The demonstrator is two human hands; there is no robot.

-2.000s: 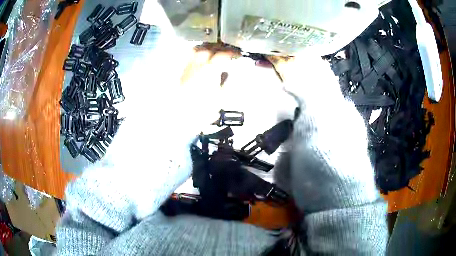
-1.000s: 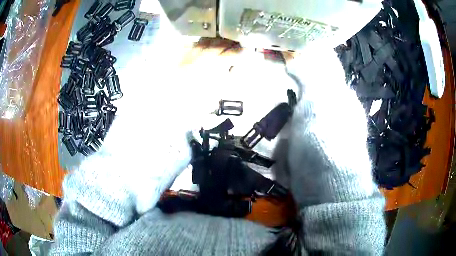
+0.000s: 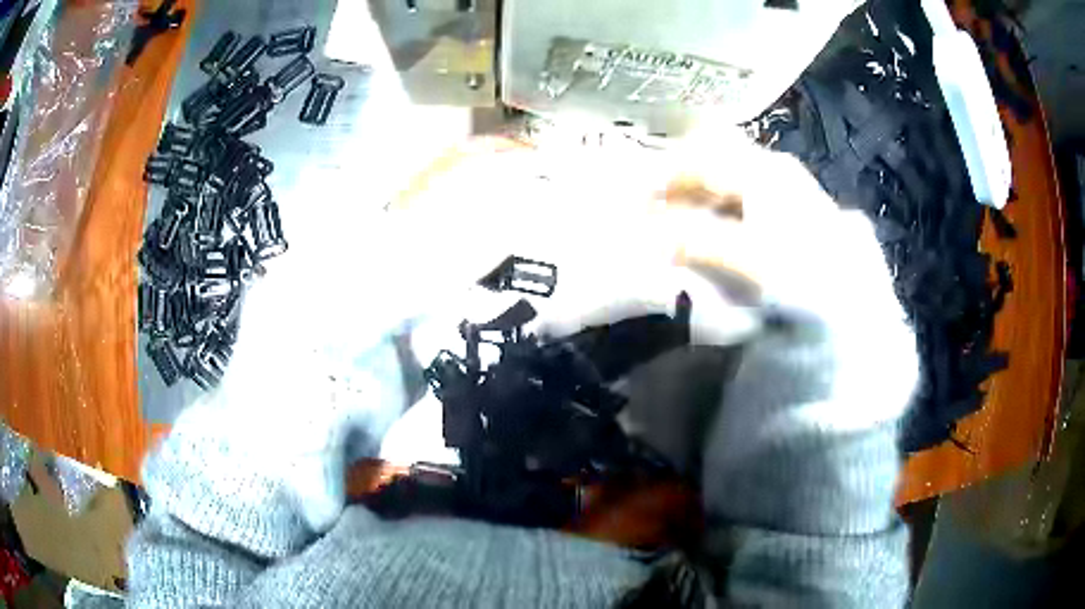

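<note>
A black slide buckle with a short black strap end lies on the glaring plate. Below it, a dark heap of straps with buckles lies at the front edge between my sleeves. My left hand is near the machine head, almost washed out by glare; its fingers cannot be made out. My right hand is blurred and overexposed, right of the loose buckle and above a black strap. Whether either hand holds anything cannot be told. The needle area is lost in glare.
The cream-white machine head with a CAUTION label is at the top. A pile of black buckles lies left, a heap of black straps right, beside a white bar. A clear plastic bag lies at the left edge.
My right hand has come back from under the machine head toward me, its forearm bending inward. The strap and buckle beside my right sleeve have shifted. The view has shifted slightly.
</note>
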